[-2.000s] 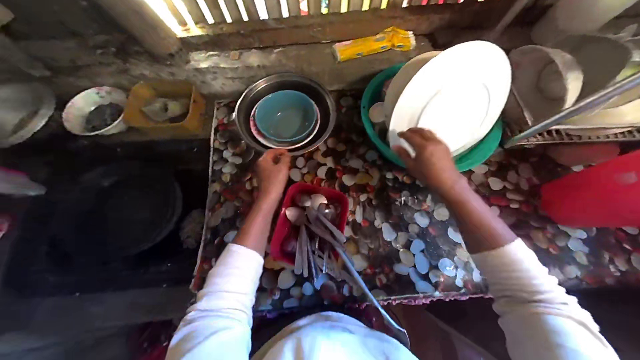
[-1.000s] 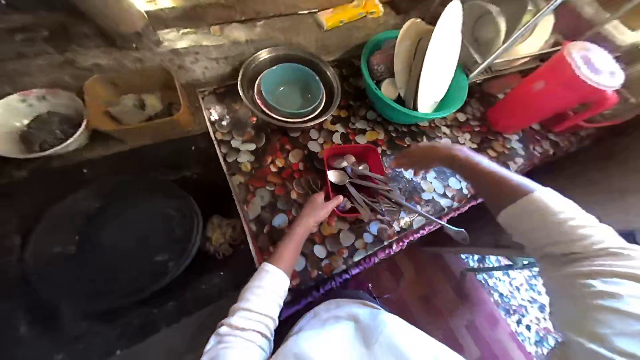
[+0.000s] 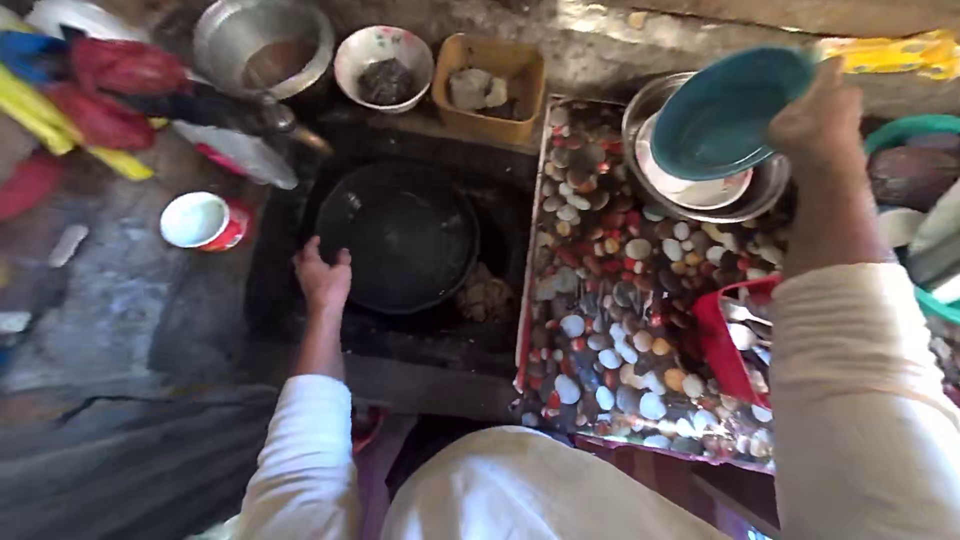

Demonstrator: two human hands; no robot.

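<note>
My right hand (image 3: 817,120) grips the rim of a teal bowl (image 3: 731,112), which is tilted above a white bowl (image 3: 694,184) in a metal basin (image 3: 765,196). On the left, my left hand (image 3: 324,277) is at the near left rim of a round black basin (image 3: 397,236), fingers apart; whether it touches the rim I cannot tell. A red container of spoons (image 3: 727,352) is partly hidden by my right sleeve. At the right edge a green basin (image 3: 885,135) holds dishes.
Behind the black basin stand a metal pot (image 3: 262,49), a floral bowl (image 3: 384,67) and a yellowish plastic container (image 3: 491,90). A red and white cup (image 3: 202,220) sits left. A tan fibrous clump (image 3: 486,294) lies beside the basin. A pebble-patterned cover (image 3: 637,300) spans the right-hand surface.
The teal bowl has been lifted from the metal basin into my right hand. My left hand has moved from the red spoon container to the black basin. The view has swung left.
</note>
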